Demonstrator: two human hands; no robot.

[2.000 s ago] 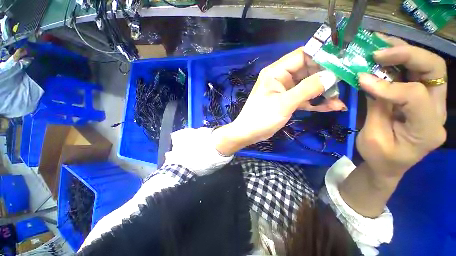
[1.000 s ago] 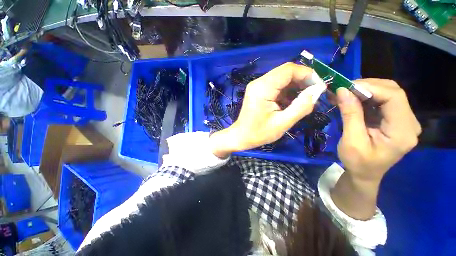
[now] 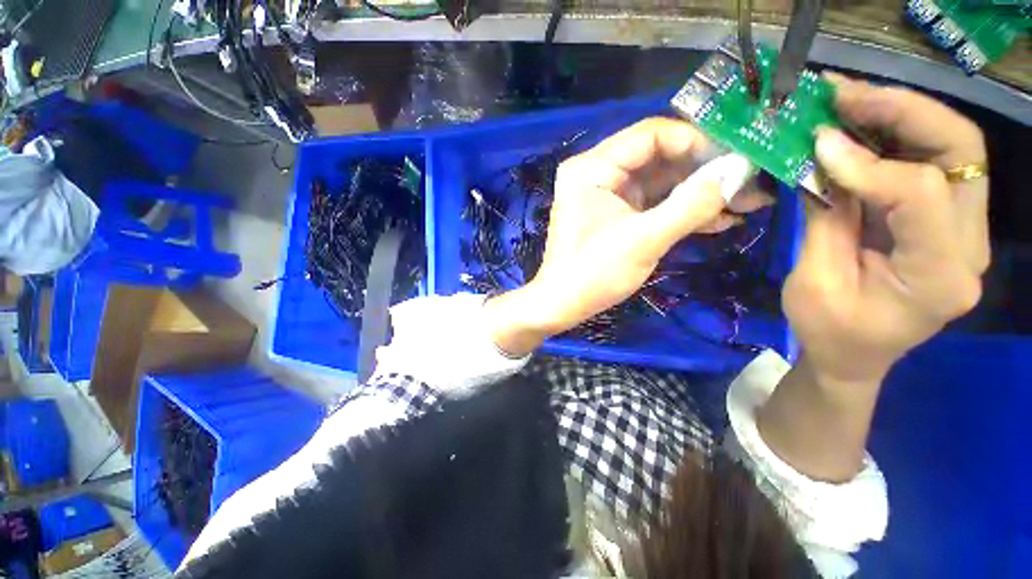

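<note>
A green circuit board [image 3: 760, 127] with silver connectors on its left edge is held up in the air, its printed face towards me. My right hand [image 3: 894, 192] grips the board's right end between thumb and fingers. My left hand [image 3: 634, 215], with a white wrap on a fingertip, is at the board's lower left edge; its fingertips are pinched, and what lies between them is hidden. The dark soldering iron [image 3: 799, 51] and a thinner strand [image 3: 748, 51] beside it hang down from the bench edge, their tips at the board's face.
A large blue bin [image 3: 566, 353] with black cables lies below my hands, with a narrower blue bin [image 3: 297, 328] to its left. More green boards [image 3: 982, 36] are on the bench at upper right. A cardboard box [image 3: 170, 334], blue stool [image 3: 170, 232] and a person's sleeve [image 3: 45, 204] are at left.
Since one second ago, both hands have moved up and the board has turned from edge-on to face-on, under the iron tip. The person at left has shifted slightly.
</note>
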